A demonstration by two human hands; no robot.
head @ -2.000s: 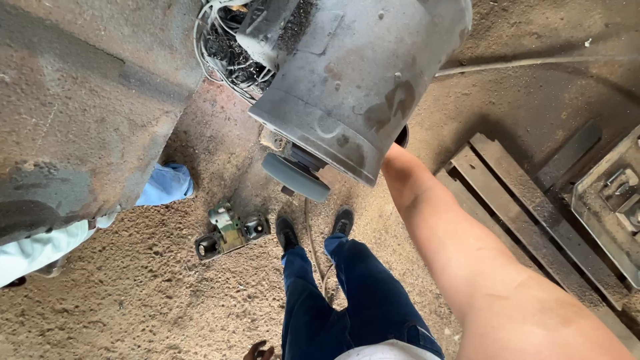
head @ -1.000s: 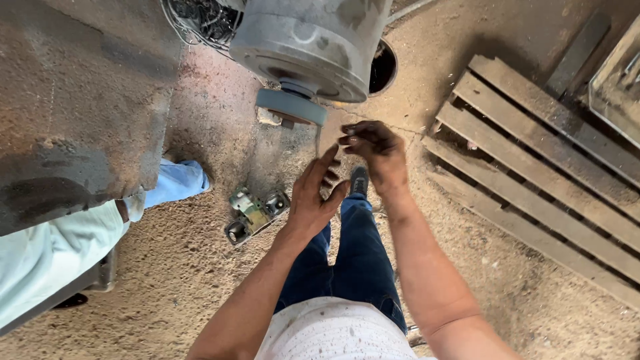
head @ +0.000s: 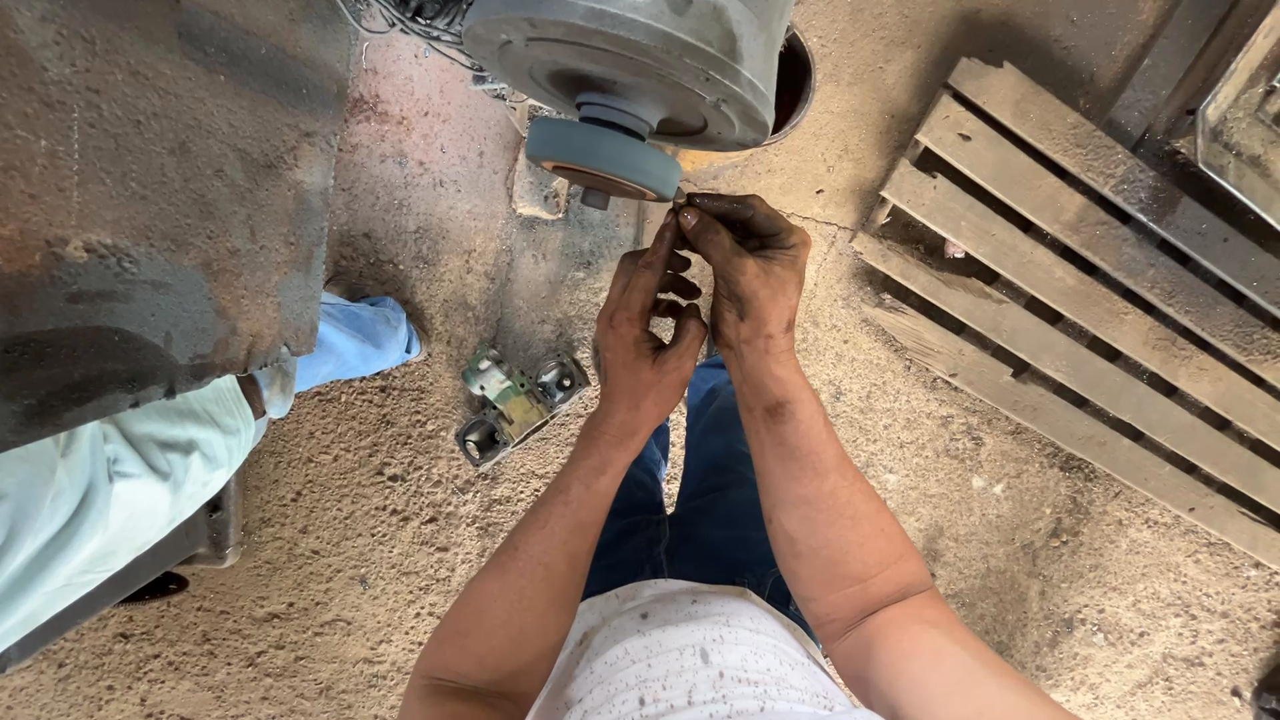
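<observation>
A grey grinding wheel (head: 603,158) sits on the shaft of a large grey motor housing (head: 640,60) at the top centre. Right beside the wheel's right edge, my right hand (head: 750,262) pinches a small piece (head: 680,197) between thumb and fingers; most of it is hidden, and its tip is at or very near the rim. My left hand (head: 648,335) is just to the left, its index fingertip reaching to the right hand's fingertips and its other fingers loosely curled. Whether the left fingertip touches the piece cannot be told.
A worn metal sheet (head: 160,200) fills the upper left, with a person in a pale green garment (head: 120,490) partly under it. A metal part with round openings (head: 520,405) lies on the gritty floor. To the right is a slatted wooden pallet (head: 1080,260); a round opening (head: 795,85) shows behind the motor.
My right arm reached past the motor at first; then both hands came together below the wheel. Since then they have moved up to the wheel's right edge. The view has shifted.
</observation>
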